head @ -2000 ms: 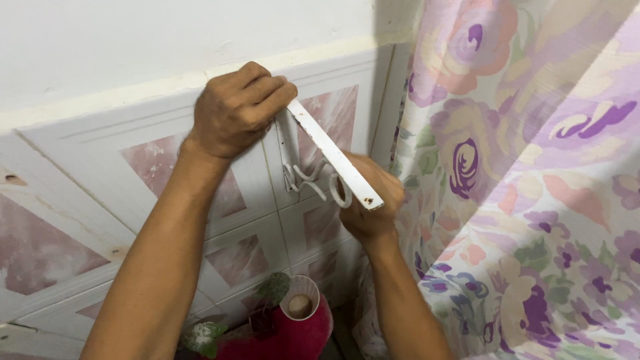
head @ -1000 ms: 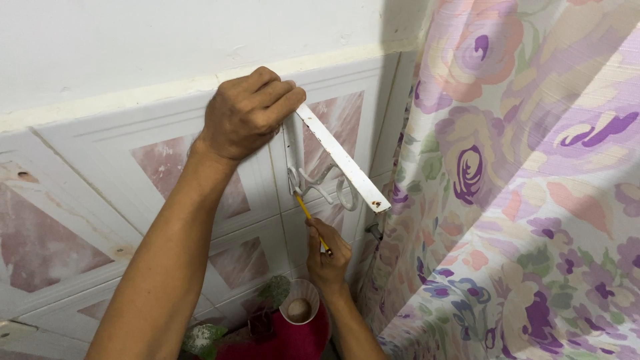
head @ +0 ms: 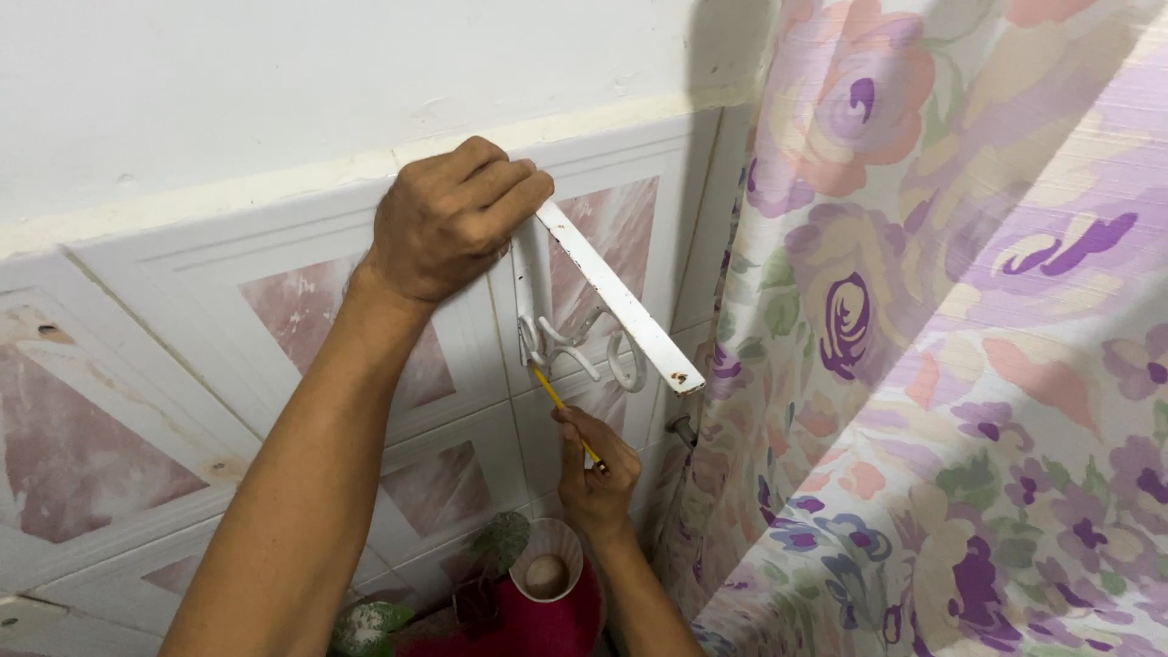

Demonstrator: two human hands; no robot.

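Observation:
A white metal shelf bracket with curled scrollwork stands out from the tiled wall, its paint chipped and its free end showing a rusty hole. My left hand is closed around the bracket's upper corner and presses it to the wall. Lower down, my right hand holds a yellow pencil between thumb and fingers. The pencil's far tip meets the lower end of the bracket's wall leg; the exact contact is too small to tell.
A floral curtain hangs close on the right. Below stand a pale ribbed cup and leafy plants by a red surface. A metal fitting juts from the wall. A drilled hole shows in the left tile.
My right hand was behind the bracket's free end two seconds ago; it moved down and left, and the pencil now shows at the bracket's lower end. My left hand keeps its hold.

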